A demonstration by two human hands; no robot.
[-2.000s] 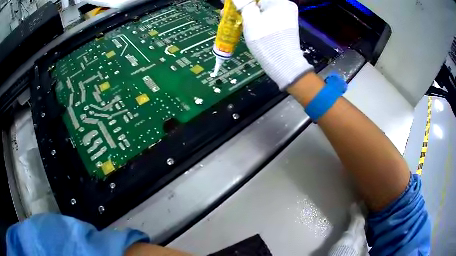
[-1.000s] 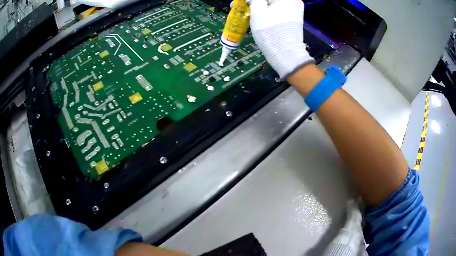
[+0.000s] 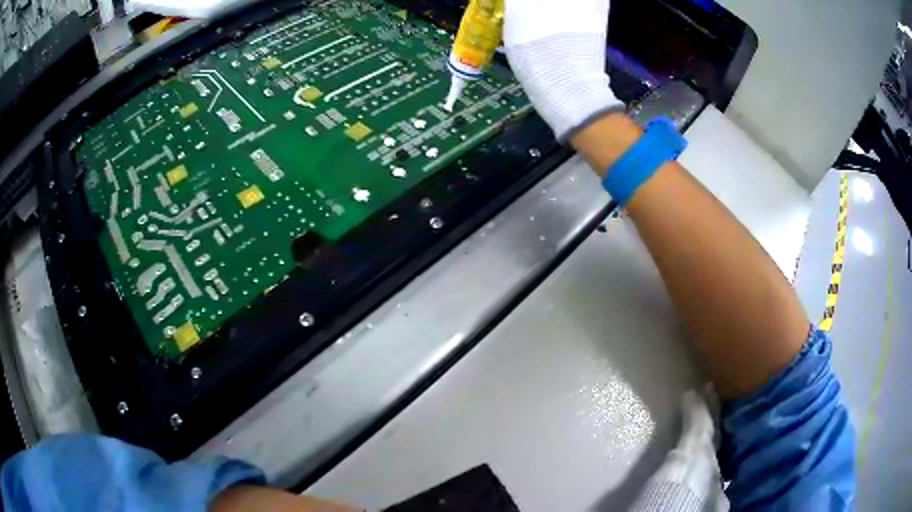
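Note:
My right hand [image 3: 558,65], in a white glove and cut off by the top edge, holds a yellow glue tube [image 3: 478,38]. Its white nozzle [image 3: 454,92] points down, with the tip at or just above the green circuit board [image 3: 310,155]; contact cannot be told. Several white glue dots [image 3: 361,195] lie left of and below the nozzle. The board sits in a black carrier [image 3: 370,258] with small shiny screws. My left hand [image 3: 690,455], white-gloved, is partly seen at the bottom right beside the right sleeve; its fingers and any hold are unclear.
A silver edge rail [image 3: 390,330] runs beside the carrier. The pale machine cover [image 3: 540,350] lies below it, with a black pad [image 3: 460,492] at the bottom edge. A dark machine opening [image 3: 690,45] is at top right. Yellow-black floor tape [image 3: 838,250] shows at far right.
The nozzle has moved up and right over the board to another spot. More white dots show behind it. The view has shifted slightly. The left hand remains at the bottom right.

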